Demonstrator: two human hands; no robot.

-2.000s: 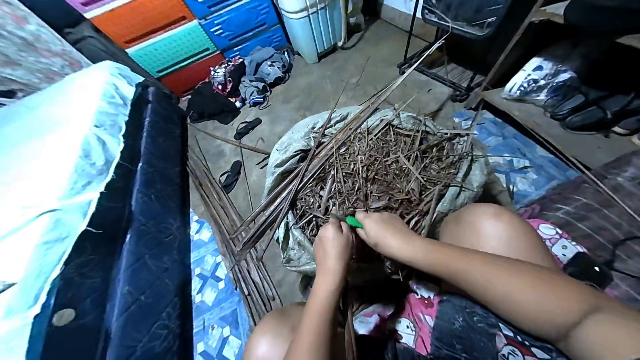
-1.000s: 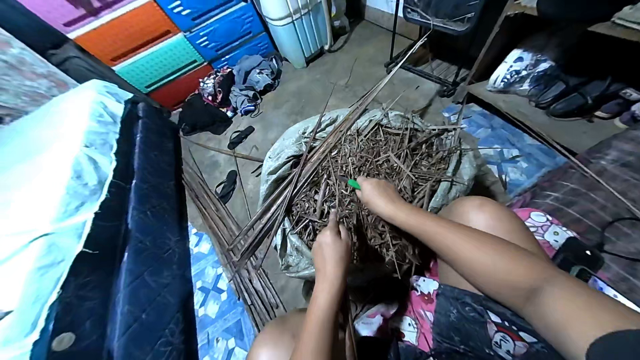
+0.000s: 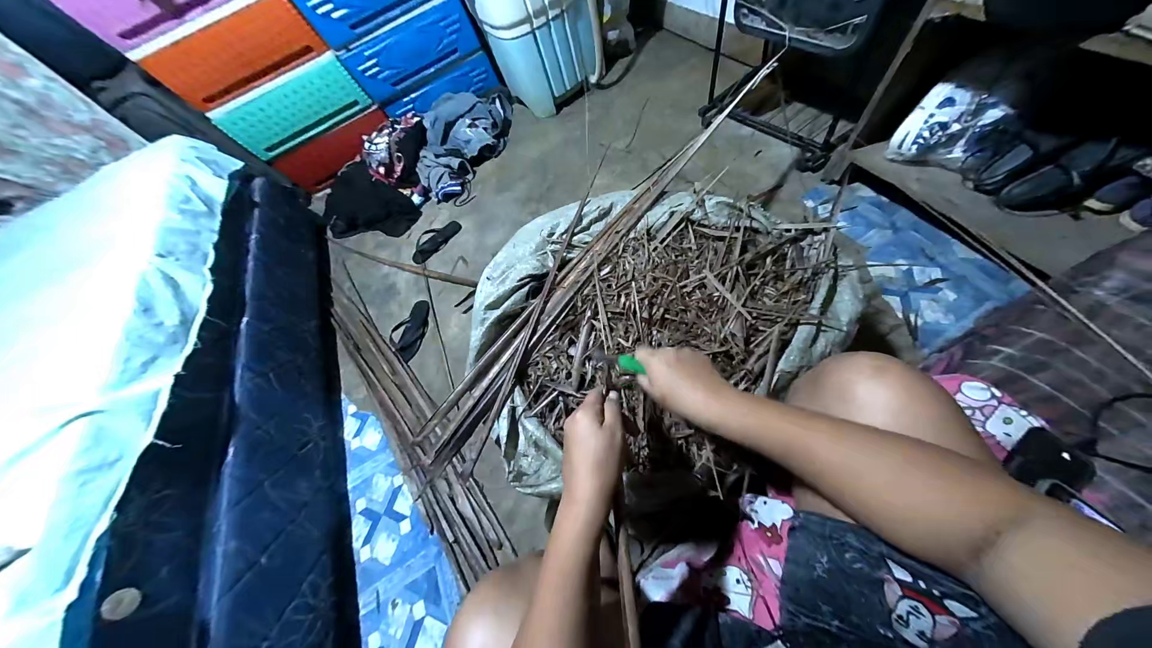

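My right hand (image 3: 681, 378) is closed around the green handle of a small knife (image 3: 631, 364), its thin dark blade pointing left. Just below and to the left, my left hand (image 3: 594, 432) grips a bundle of dried brown leaf strips (image 3: 627, 567) that runs down between my legs. Both hands are over a woven plastic sack (image 3: 531, 256) with its rim rolled open, full of short cut pieces of dry plant stalk (image 3: 711, 279). Long dry strips (image 3: 585, 279) lie slantwise across the sack's left side. The blade's tip is hard to make out.
More long dry strips (image 3: 423, 450) lie on the floor left of the sack, near black flip-flops (image 3: 411, 330). A dark blue mattress (image 3: 279, 405) stands at the left. Clothes (image 3: 463, 135) lie before coloured drawers (image 3: 409, 54). Shoes (image 3: 1053, 175) rest on a low shelf at the right.
Two seconds ago my hands were side by side at the green handle; they have since come apart, my left hand lower and my right hand with the knife above it.
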